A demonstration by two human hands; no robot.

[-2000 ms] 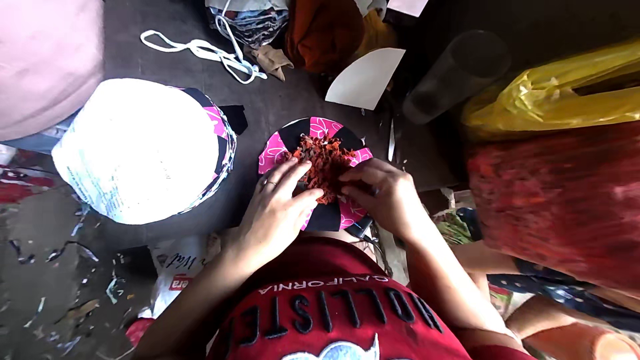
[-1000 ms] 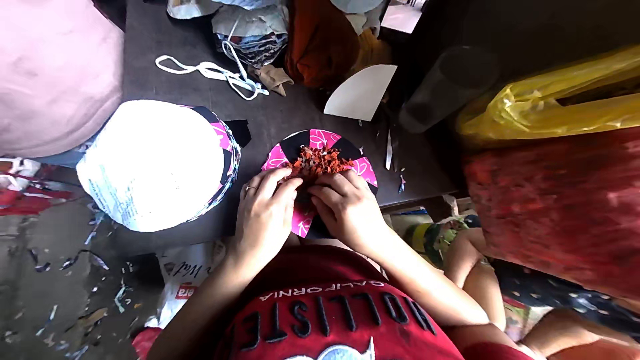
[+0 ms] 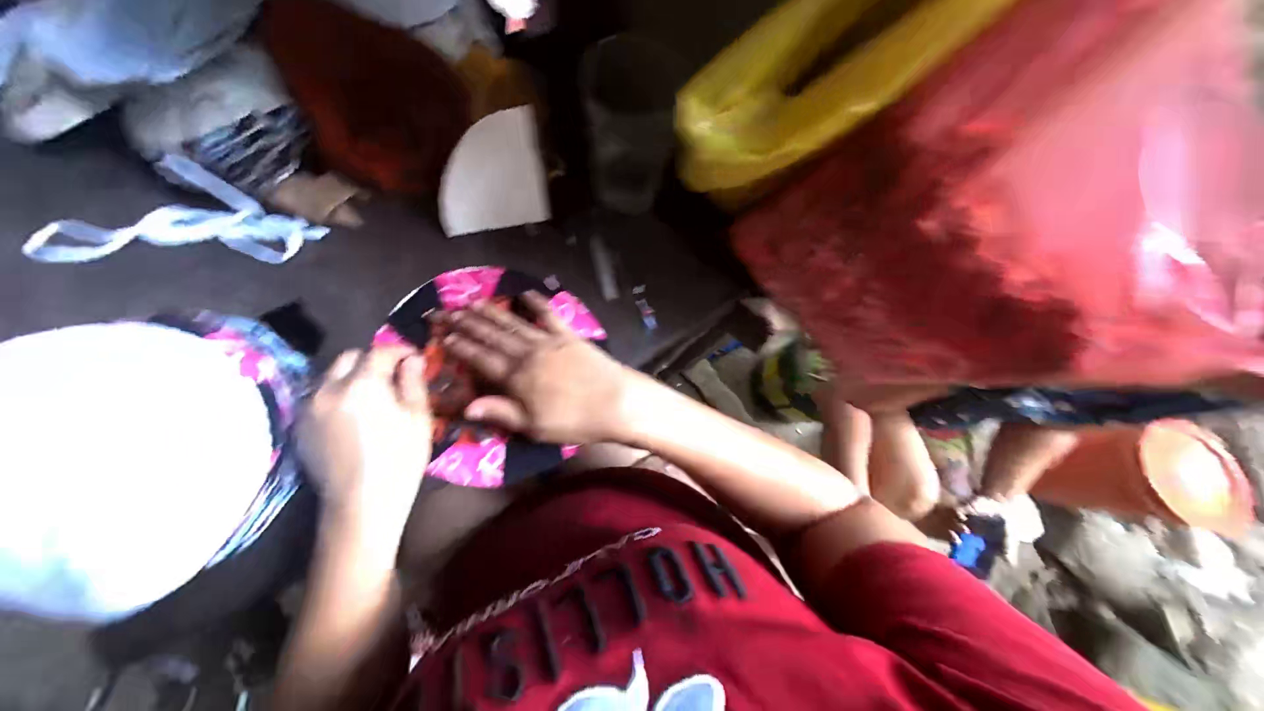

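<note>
A round piece of pink and black patterned fabric (image 3: pixel 472 462) lies at the table's near edge, with a clump of orange-red fabric scraps (image 3: pixel 449 383) on its middle. My right hand (image 3: pixel 538 370) rests palm down over the scraps, fingers spread, and partly hides them. At the disc's left rim is my left hand (image 3: pixel 370 420), blurred, its fingers bent; whether it pinches the rim cannot be told. Left of it stands a stack of round pieces (image 3: pixel 128 464), white on top, with pink, black and blue edges showing.
White cord (image 3: pixel 168 229) lies on the dark table (image 3: pixel 355 267). Behind are a white quarter-circle piece (image 3: pixel 497 173), a clear cup (image 3: pixel 632 123) and a dark red cloth bundle (image 3: pixel 370 89). A red bag (image 3: pixel 987 217) with yellow plastic (image 3: pixel 750 128) fills the upper right; a person's legs (image 3: pixel 889 459) show below it.
My right hand has gone from gathering the scraps with bent fingers to lying flat over them. My left hand has moved from the scraps to the disc's left edge. The view has shifted.
</note>
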